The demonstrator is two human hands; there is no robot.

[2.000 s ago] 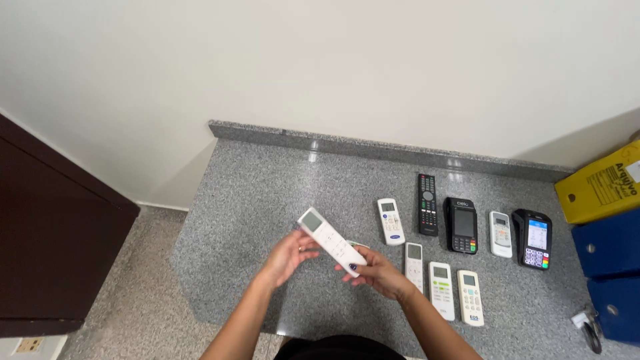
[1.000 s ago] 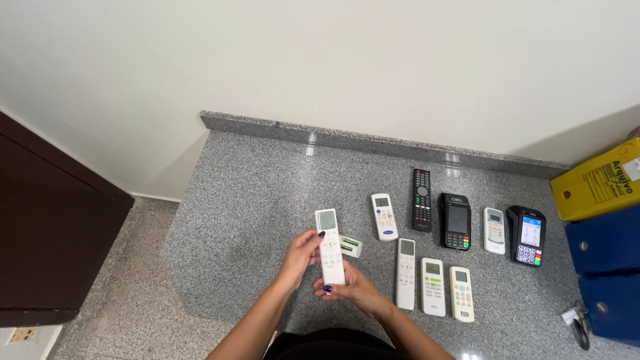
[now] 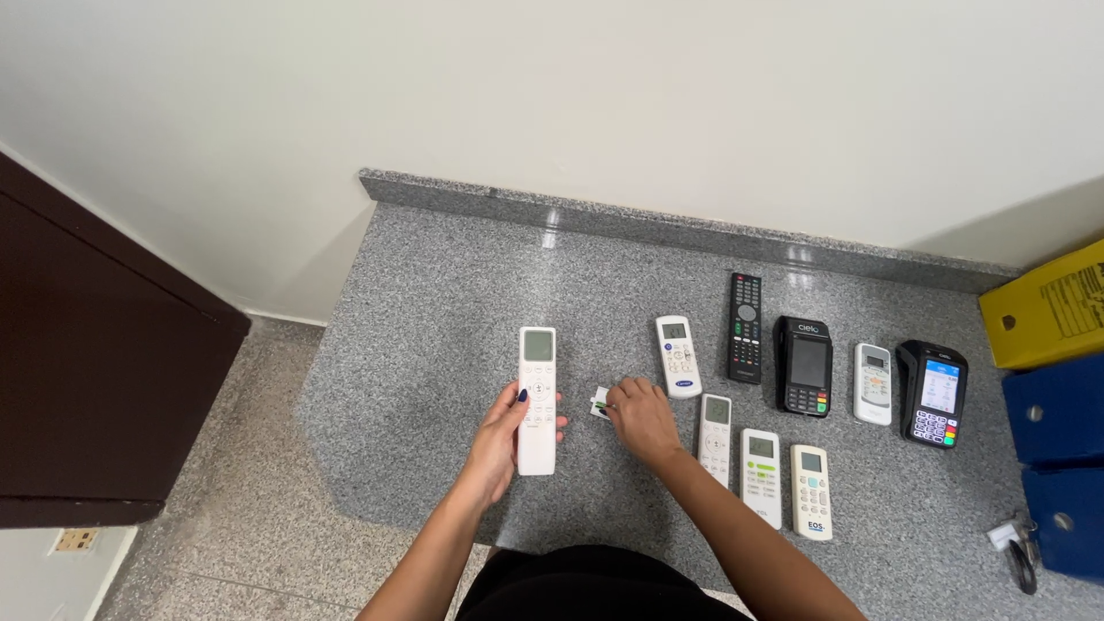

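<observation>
A white air-conditioner remote control (image 3: 538, 431) is upright in my left hand (image 3: 500, 435), its screen and buttons facing up. My right hand (image 3: 642, 418) is over a small white piece with batteries (image 3: 600, 403), its fingertips on it; the hand hides part of it. Just right of that hand lie a white Carrier remote (image 3: 680, 358) and a slim white remote (image 3: 715, 435), the latter partly behind my forearm.
Right of my hands lie a black remote (image 3: 745, 328), two card payment terminals (image 3: 806, 366), a TCL remote (image 3: 761, 479), an EOS remote (image 3: 812, 492) and a small white remote (image 3: 873, 385). Yellow (image 3: 1048, 302) and blue file boxes (image 3: 1056, 414) and keys (image 3: 1018, 543) are at the right.
My right hand has let go of the white remote and moved right to the small piece with batteries. The remote stays in my left hand.
</observation>
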